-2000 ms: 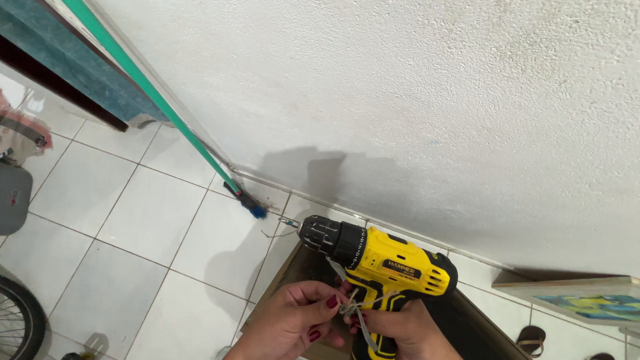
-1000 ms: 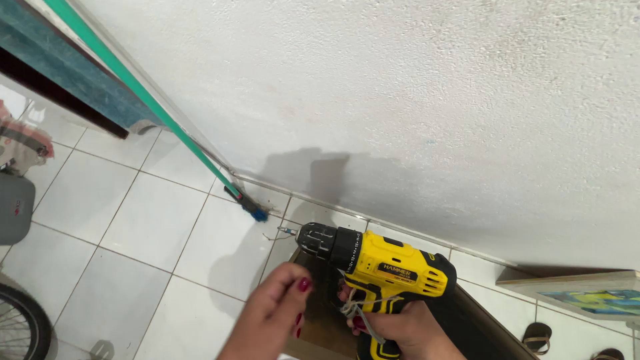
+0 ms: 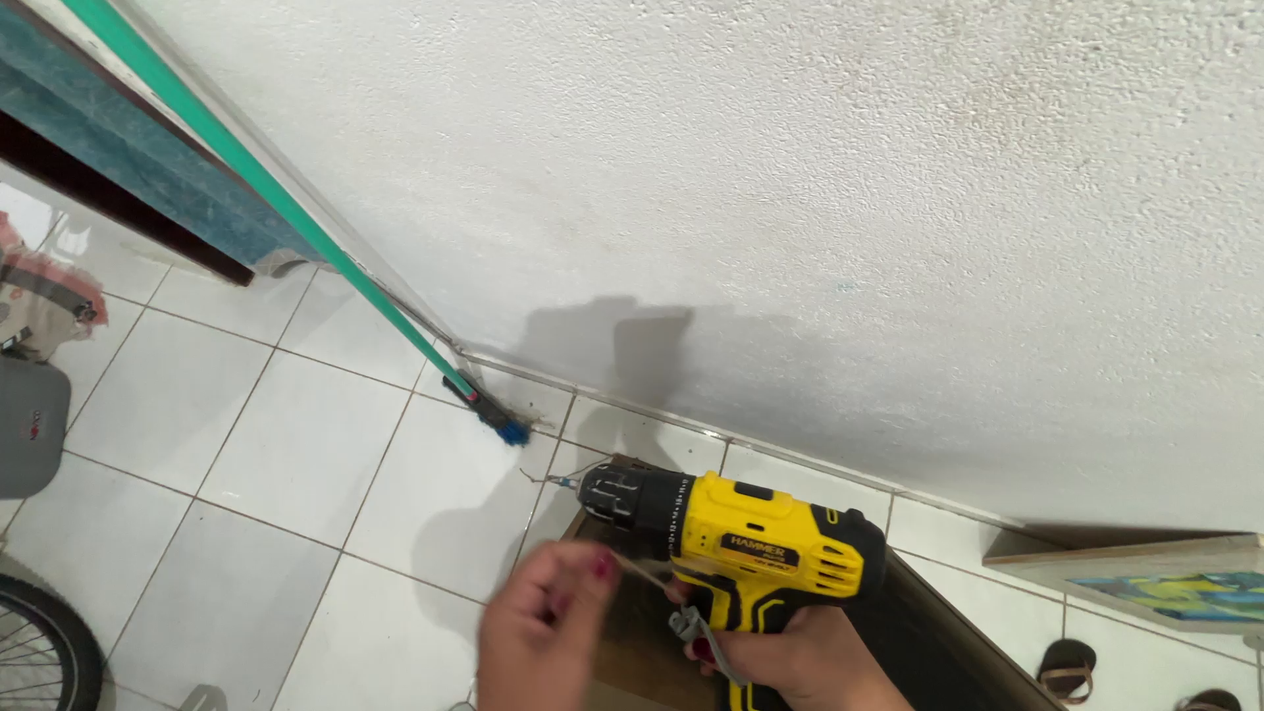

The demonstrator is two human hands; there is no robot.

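Observation:
My right hand is closed around the handle of a yellow and black Hammer cordless drill, whose chuck points left. A small bit with thin wire or string around it sits at the chuck's tip. A grey strap or tie hangs at the handle by my right fingers. Left of the handle, my left hand pinches the end of a thin cord that runs taut toward the trigger area. My left fingers are slightly blurred.
A dark wooden surface lies under the drill. The rough white wall rises behind. A green-handled broom leans there, blue bristles on the tiles. Around are a bicycle wheel, a grey case, sandals and a painted panel.
My left hand was at the tie by the drill's handle, then moved left, away from it. It now holds the cord stretched out. My right hand has kept hold of the drill.

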